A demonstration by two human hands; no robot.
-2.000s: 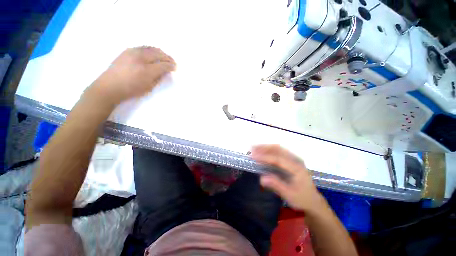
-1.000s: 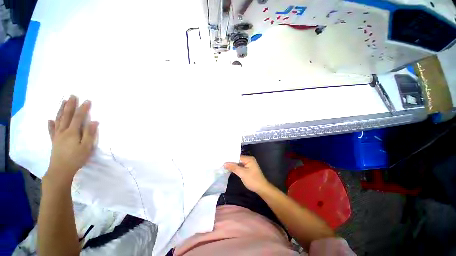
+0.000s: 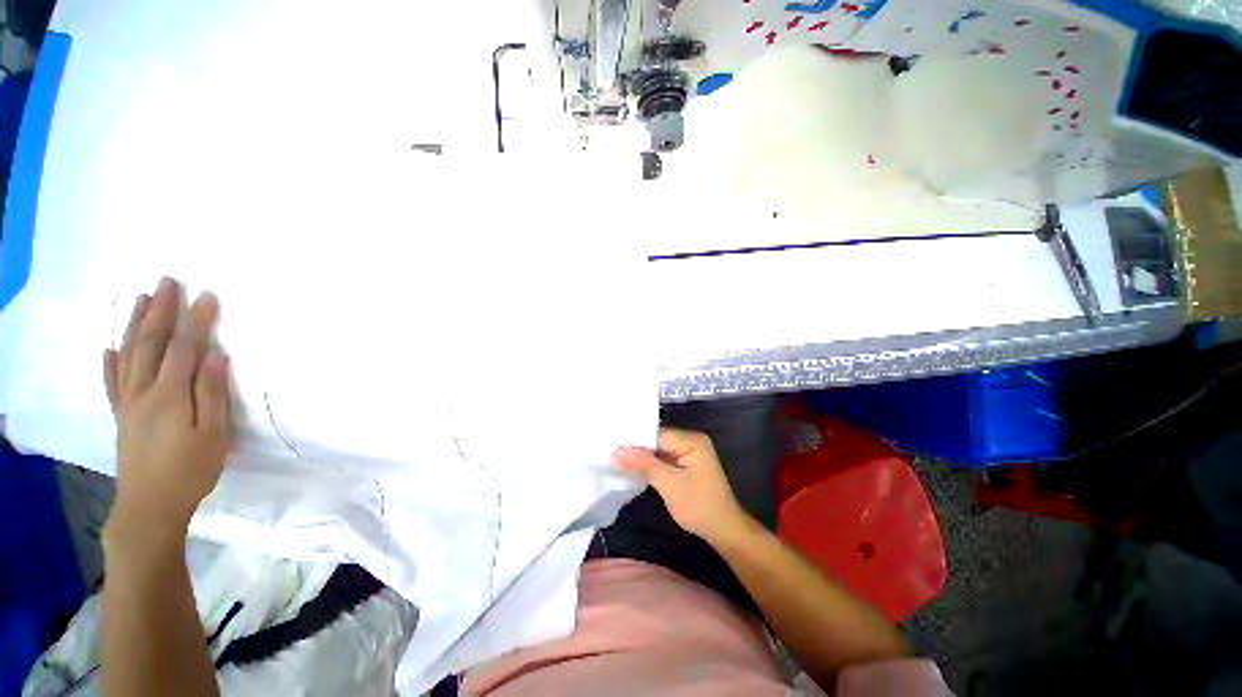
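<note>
A large white fabric panel (image 3: 409,313) lies over the sewing table and hangs down over its front edge, with thin dark lines on the hanging part. My left hand (image 3: 170,395) rests flat on the panel at the left, fingers slightly apart. My right hand (image 3: 677,477) pinches the panel's right edge near the table front, thumb on top. The needle and presser foot area (image 3: 597,102) of the sewing machine is at the top centre, beyond the panel. A dark round knob with a grey tip (image 3: 663,112) is beside it. Bright glare hides the panel's far edge.
The white machine head (image 3: 940,109) spans the upper right. A slim dark metal tool (image 3: 1072,266) lies right of the bed, near a small dark tray (image 3: 1144,259) and brown tape (image 3: 1205,245). Below are a red stool (image 3: 865,524) and a blue bin (image 3: 1015,415).
The white panel now covers the table's left and front, where one earlier frame showed no hanging cloth. My right hand has taken hold of its edge. Since the later frame, my left hand has shifted slightly left.
</note>
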